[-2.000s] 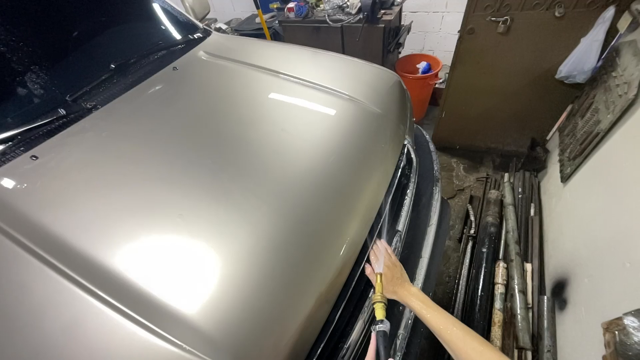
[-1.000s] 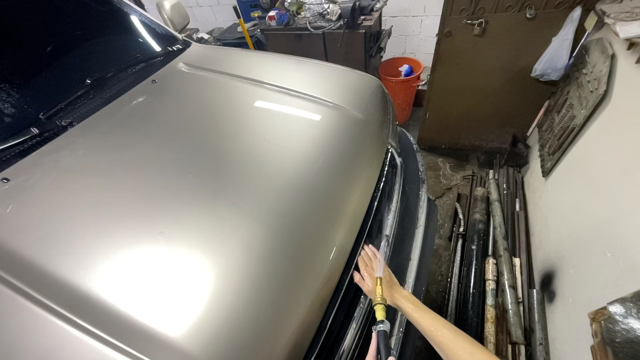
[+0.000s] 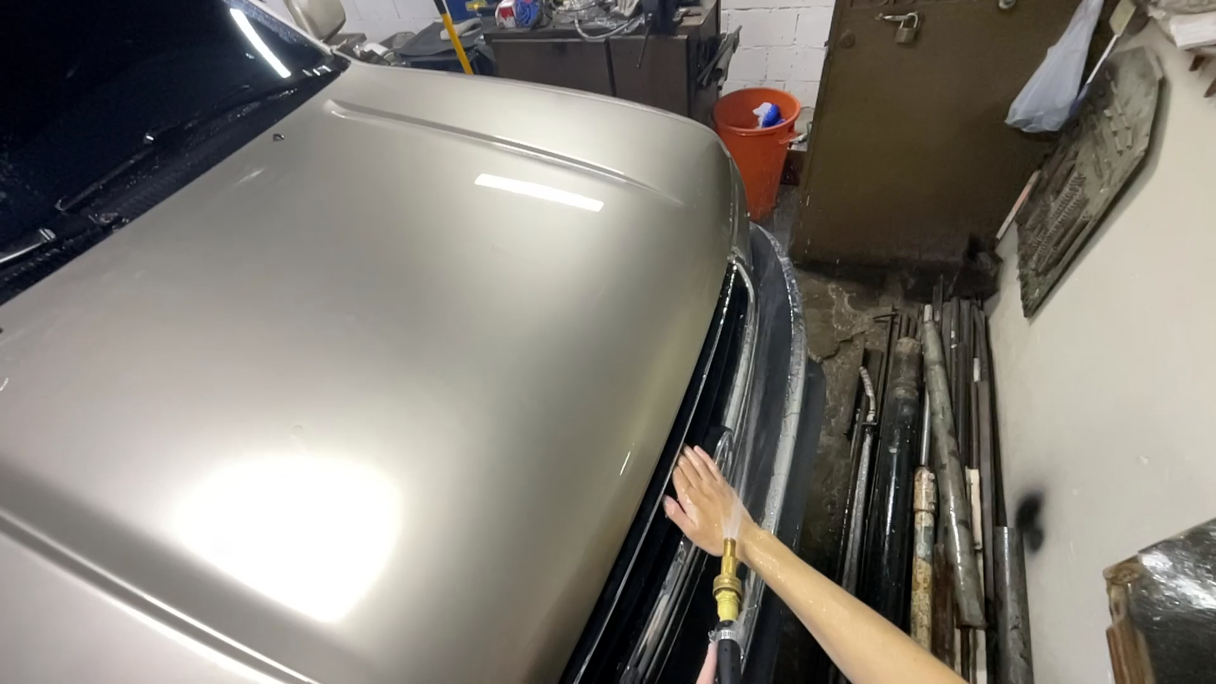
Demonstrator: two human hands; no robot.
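At the lower edge, only a finger of my left hand (image 3: pixel 709 665) shows beside a black hose (image 3: pixel 729 655); most of that hand is out of view. The hose ends in a brass nozzle (image 3: pixel 727 581) that points up the picture, with water spraying from its tip beside the right wrist. My right hand (image 3: pixel 703 499) holds nothing. It is palm down over the car's dark front grille (image 3: pixel 665 532), fingers extended near the front edge of the beige hood (image 3: pixel 427 332). Wet skin shows on the forearm.
The chrome-edged front bumper (image 3: pixel 784 380) curves right of the grille. Beyond it, long metal pipes (image 3: pixel 902 456) lie along the wall. An orange bucket (image 3: pixel 757 152) stands past the hood's corner, near a brown metal door (image 3: pixel 893 171). A plastic bag (image 3: pixel 1054 81) hangs at upper right.
The nozzle has shifted slightly to the right relative to the grille, and its spray now passes closer to my right wrist. My right hand stays at the grille.
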